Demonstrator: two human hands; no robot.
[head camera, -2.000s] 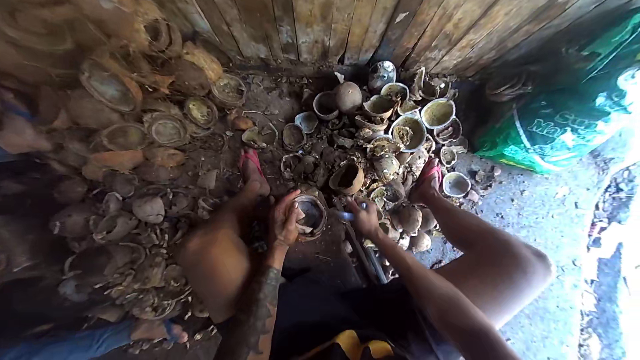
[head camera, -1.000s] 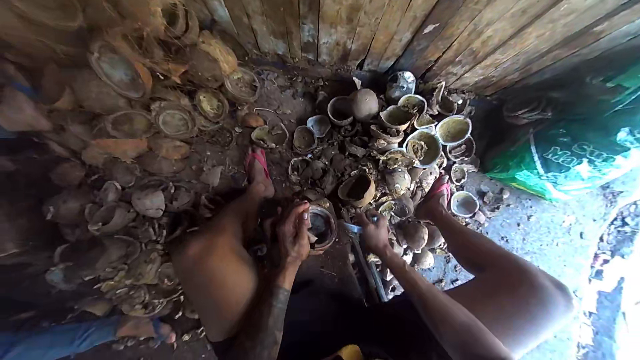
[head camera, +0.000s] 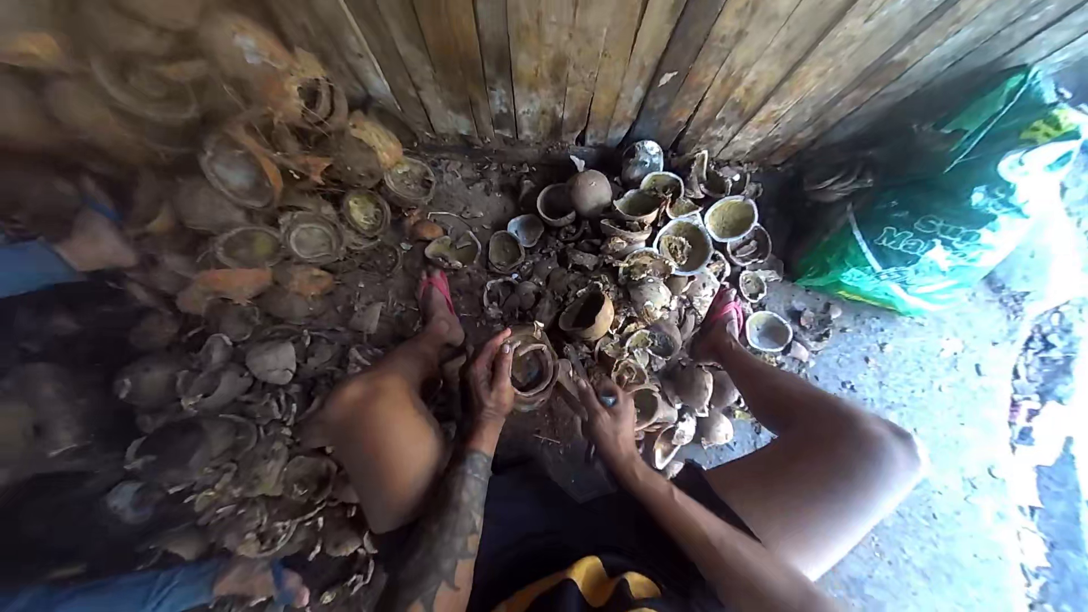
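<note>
My left hand (head camera: 491, 378), at the centre, grips the left side of a coconut shell piece (head camera: 532, 374) whose hollow faces up toward the camera. Just right of it, my right hand (head camera: 610, 412) is closed around a narrow hand tool (head camera: 607, 399); a bluish-grey bit of it shows between the fingers, and its exact kind is unclear. The tool's far end, near the shell's right rim, is blurred. Above my hands, another half shell (head camera: 586, 314) lies tilted on the heap of broken coconut shells (head camera: 650, 293).
A large pile of husks and shells (head camera: 272, 361) covers the left side. Plank wall (head camera: 544, 68) runs across the top; a green plastic sack (head camera: 918, 246) stands at right. My sandalled feet flank the middle. Another person's foot (head camera: 255, 582) and hand (head camera: 98, 242) show at left.
A light bluish blade beside my right hand showed more plainly in both earlier frames. My left hand stays at the shell throughout, and my right hand stays close on its right.
</note>
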